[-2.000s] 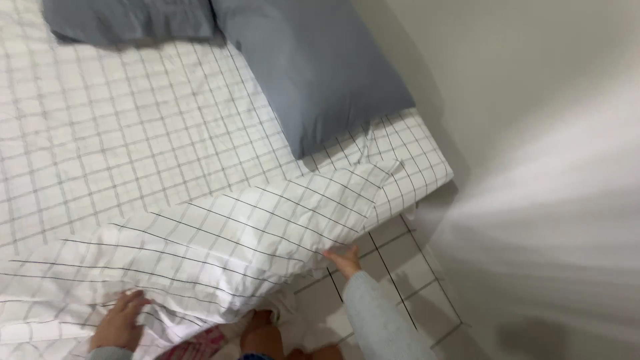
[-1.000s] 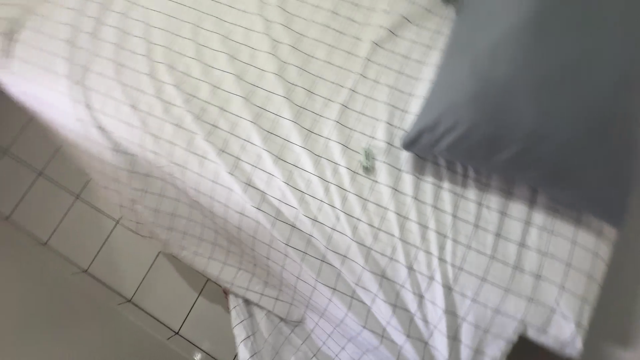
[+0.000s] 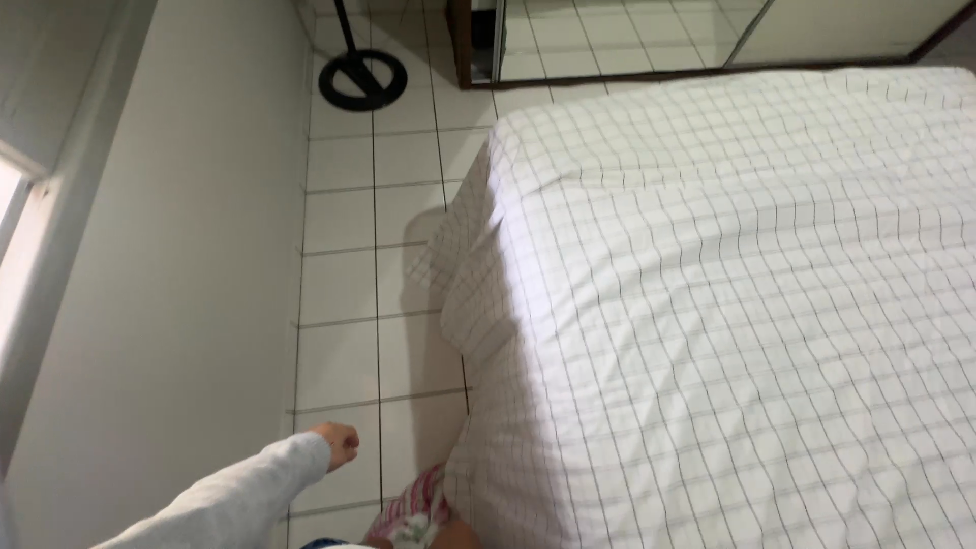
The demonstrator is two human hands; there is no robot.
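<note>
My left hand (image 3: 339,444), in a light grey sleeve, hangs over the floor tiles between the wall and the bed. Its fingers are curled and nothing shows in them. My right hand is out of the frame. A white bed sheet with thin dark grid lines (image 3: 709,320) covers the bed to the right of my left hand, with creases over its top. One edge of the sheet (image 3: 476,320) hangs down the near side in loose folds. At the bottom, a pink and white patterned cloth (image 3: 415,503) lies against the hanging sheet, beside part of my legs.
A plain wall (image 3: 191,252) runs along the left, with a window frame (image 3: 38,187) at the far left. White floor tiles (image 3: 335,290) form a narrow strip beside the bed. Ahead stand a black round stand base (image 3: 363,80) and a mirrored sliding door (image 3: 618,38).
Two seconds ago both hands were at the sheet's edge near grey pillows; now only my left hand shows, away from the sheet. The view has swung widely to the bed's other end.
</note>
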